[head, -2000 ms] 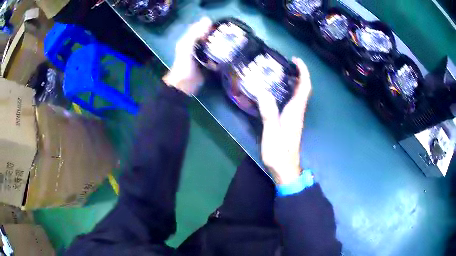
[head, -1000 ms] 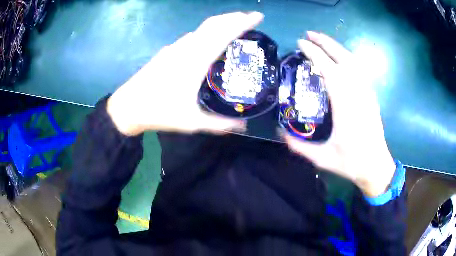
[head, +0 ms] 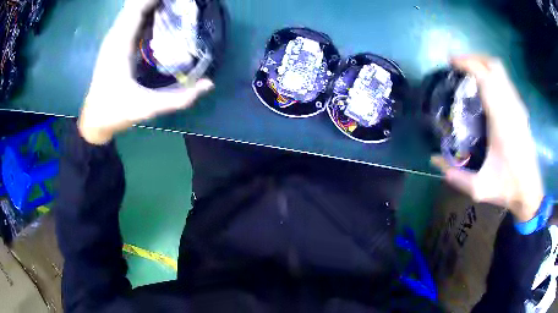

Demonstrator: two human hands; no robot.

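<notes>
Two round black housings with pale circuit boards lie side by side on the green bench, a left one and a right one, their rims touching or nearly so. Coloured wires curl at the lower edge of each board. My left hand grips another black housing at the upper left, blurred, fingers around its near and left side. My right hand grips a fourth black housing at the right, blurred and tilted, its right side hidden by the hand.
The green bench has its front edge just before my body. Dark items with wires stand at the far left. A blue stool and cardboard are below the bench. A white object shows at the lower right.
My hands, close together with a housing each a second ago, are now wide apart, each with a housing. Two housings now lie between them on the bench.
</notes>
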